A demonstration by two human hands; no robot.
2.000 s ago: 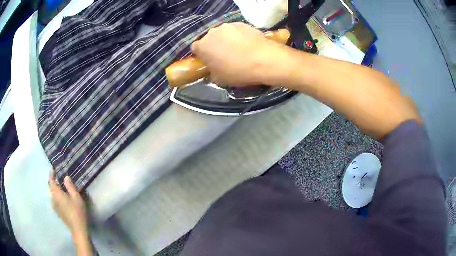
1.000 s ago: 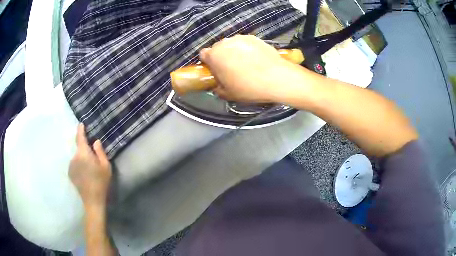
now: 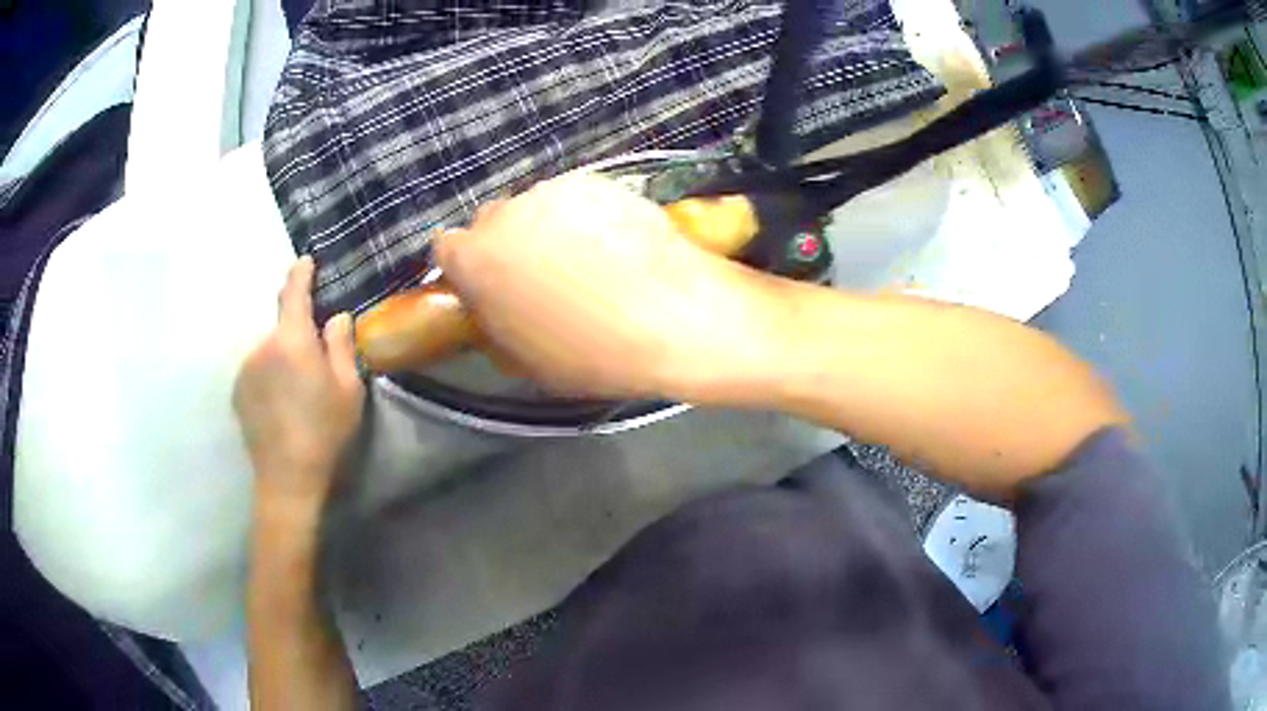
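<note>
A black, grey and white plaid garment [image 3: 459,146] lies spread on the white board cover [image 3: 139,403]. My right hand [image 3: 570,285] is closed around the orange-brown wooden handle of the steam iron [image 3: 556,417]. The iron sits along the garment's lower edge, its front end close to my left hand; the soleplate is mostly hidden by my hand and the handle. My left hand [image 3: 303,389] is at the garment's lower left corner, fingertips at the cloth edge. Whether they pinch the cloth cannot be told.
Black hoses or cables [image 3: 917,139] run from the iron's rear to the upper right. A white disc-like object [image 3: 973,549] is low at the right, above speckled floor. A pale grey panel [image 3: 1167,264] stands at the right. Dark cloth [image 3: 56,583] lies at the far left.
The iron in my right hand has moved left along the garment's edge, close to my left hand. The garment and board appear shifted right in view. My left hand stays at the corner.
</note>
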